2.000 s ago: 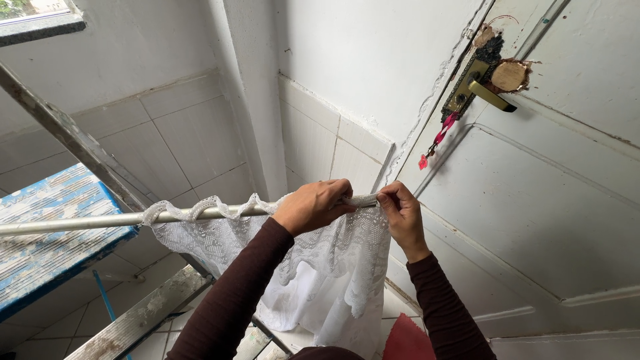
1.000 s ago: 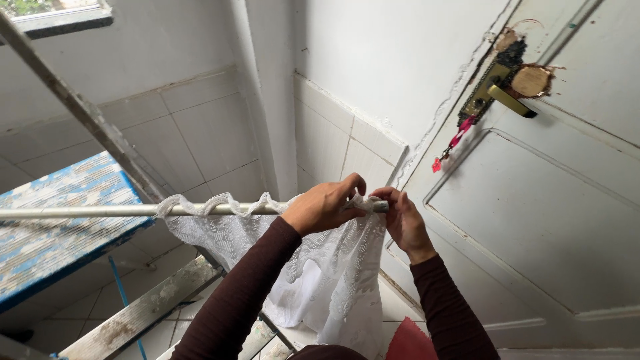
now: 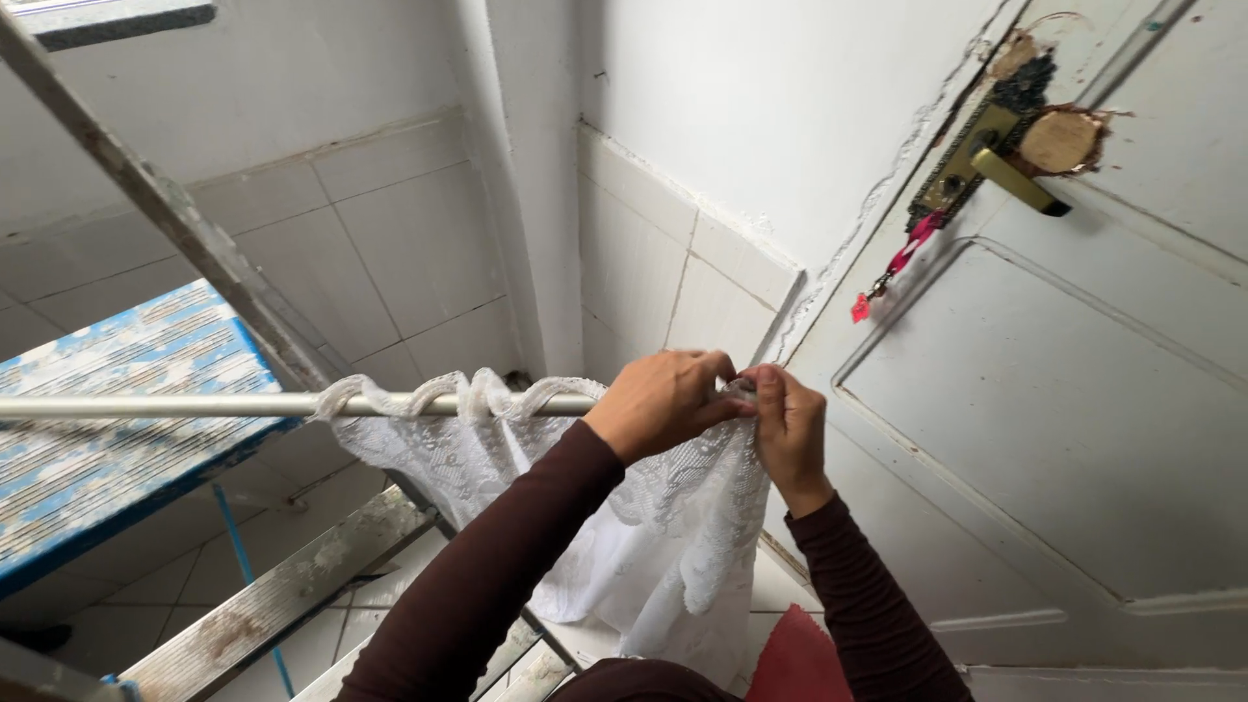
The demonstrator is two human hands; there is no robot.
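A white lace curtain (image 3: pixel 673 526) hangs from a pale metal curtain rod (image 3: pixel 195 406), its top edge looped around the rod in several places. My left hand (image 3: pixel 668 402) grips the gathered curtain top over the rod near its right end. Against its fingertips, my right hand (image 3: pixel 792 429) pinches the curtain's top edge between thumb and fingers at the rod's end. The fabric and fingers hide the rod's tip. Both forearms wear dark brown sleeves.
A paint-worn blue and white ladder platform (image 3: pixel 127 409) and a metal ladder step (image 3: pixel 283 585) stand left. A white door (image 3: pixel 1053 390) with a brass handle (image 3: pixel 1019 180) and hanging key ribbon (image 3: pixel 912 244) is right. Tiled walls (image 3: pixel 409 244) meet behind the rod.
The rod's end showed between my hands a second ago; now fabric and fingers cover it. My right hand has closed in beside my left fingertips.
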